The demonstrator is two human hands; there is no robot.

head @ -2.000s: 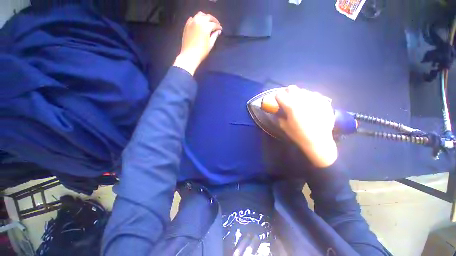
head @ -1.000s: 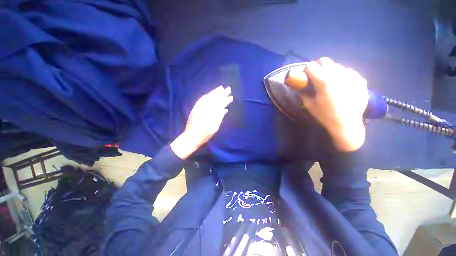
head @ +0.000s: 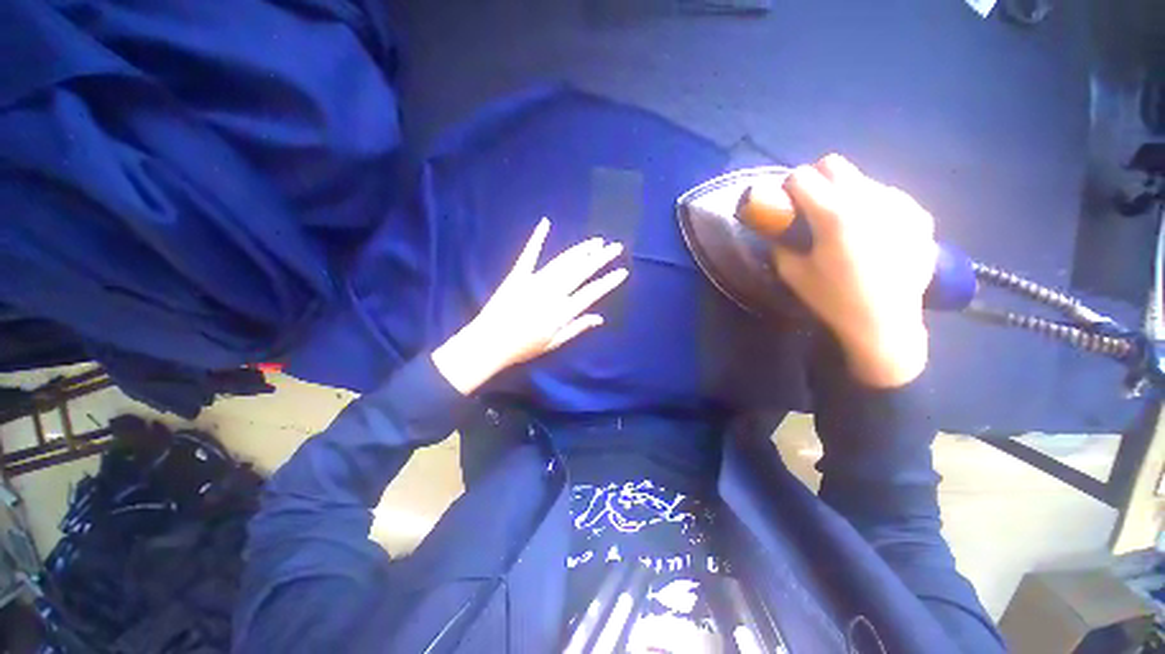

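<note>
A bright navy garment piece (head: 511, 166) lies spread on the table in front of me, with a thin slit line near its middle. A flat dark rectangular piece (head: 617, 202) lies on it. My left hand (head: 543, 304) rests on the cloth with fingers spread, its fingertips over the lower part of the dark piece. My right hand (head: 859, 262) is closed around the handle of the steam iron (head: 722, 236). The iron's tip points left, beside the right end of the slit line. Bright glare covers part of my right hand.
A large crumpled navy heap (head: 192, 166) fills the left side. Ribbed hoses (head: 1048, 296) run from the iron to the right. The dark table (head: 894, 77) stretches beyond. A black pile (head: 153, 549) lies on the floor at lower left, and a box (head: 1080, 611) stands at lower right.
My left hand has come from the far side of the table onto the cloth, and its fingers have spread. The dark piece now lies on the cloth. The iron has shifted slightly right.
</note>
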